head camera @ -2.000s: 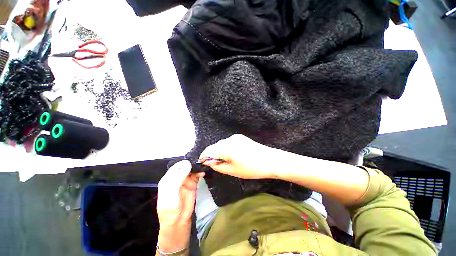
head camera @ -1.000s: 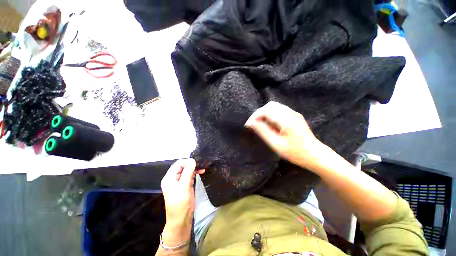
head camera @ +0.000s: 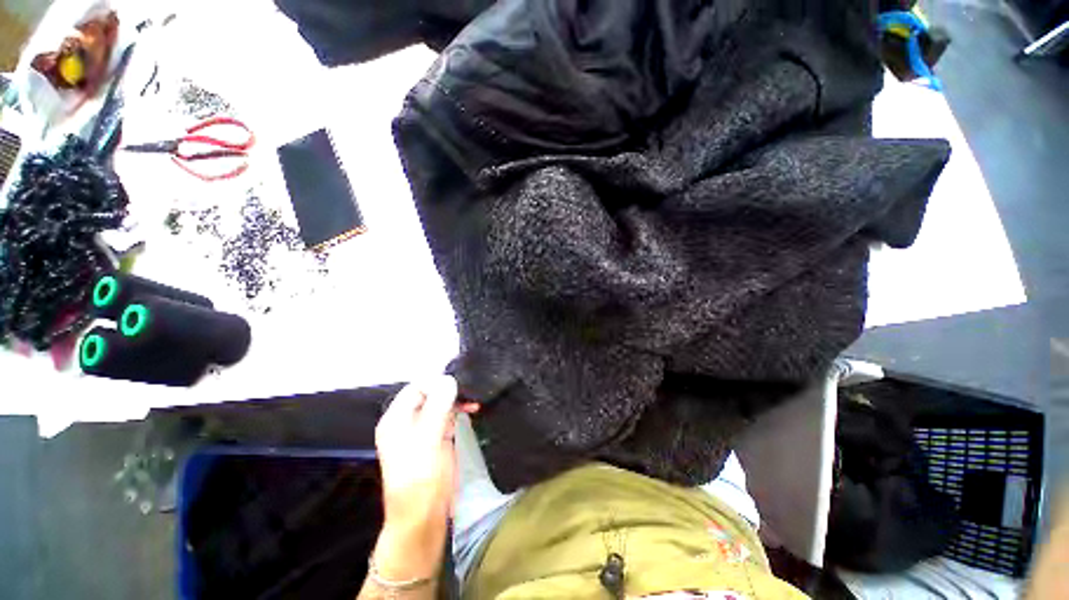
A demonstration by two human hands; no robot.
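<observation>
A large dark flecked coat (head camera: pixel 750 246) lies over the white table and my lap, its smooth black lining (head camera: pixel 539 70) showing at the top. My left hand (head camera: pixel 417 440) pinches the coat's edge at the table's front edge, with the fingertips close together. A blurred skin-coloured patch at the far right rim (head camera: pixel 1055 551) is probably my right arm; the right hand itself is out of the picture. No needle or thread can be made out.
On the white table (head camera: pixel 387 328) at left are red-handled scissors (head camera: pixel 211 149), a phone (head camera: pixel 320 188), scattered dark specks, black thread cones (head camera: pixel 176 334) and a shiny black heap (head camera: pixel 53 234). A blue-rimmed bin (head camera: pixel 185 516) and a black crate (head camera: pixel 996 469) flank my lap.
My right hand was at the coat edge beside the left, then moved up and right over the coat, and has now left the picture. My left hand keeps its pinch.
</observation>
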